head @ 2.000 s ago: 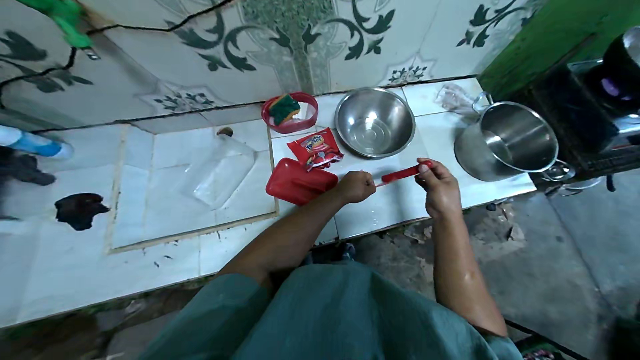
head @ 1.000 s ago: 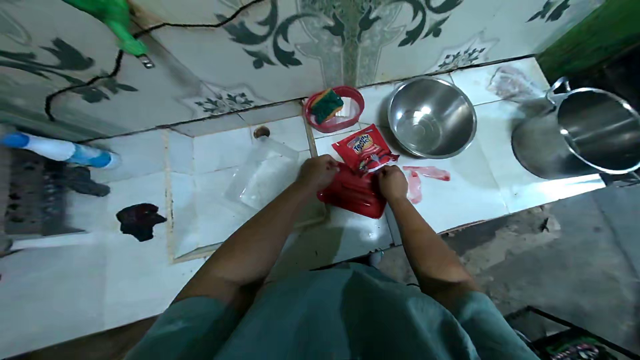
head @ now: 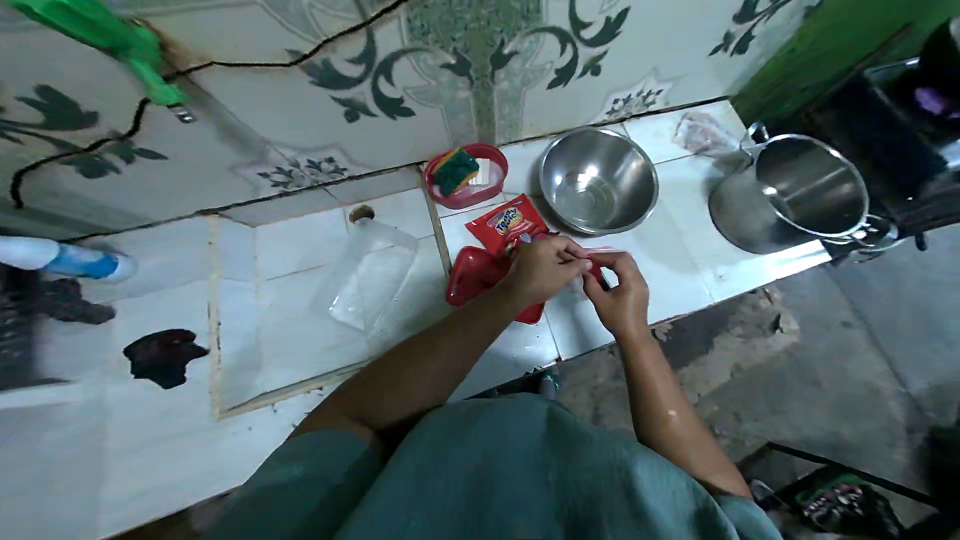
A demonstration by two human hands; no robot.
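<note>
My left hand and my right hand meet over the tiled counter, fingertips close together on a small red and clear plastic packet, partly hidden by the fingers. Beneath my left wrist lies a red plastic tray, partly covered by the hand and forearm. A red printed sachet lies just behind my left hand. Behind both hands stands a stainless steel bowl. A red dish holding a green and yellow sponge is at the bowl's left.
A clear plastic container lies in the recessed tiled basin at left. A large steel pot stands at right beside a stove, with a clear plastic bag behind it. A dark cloth and a blue-white bottle are far left.
Both hands have moved right, off the red tray, where they were one second ago. The pink-red packet that lay on the counter beside them is now between my fingers.
</note>
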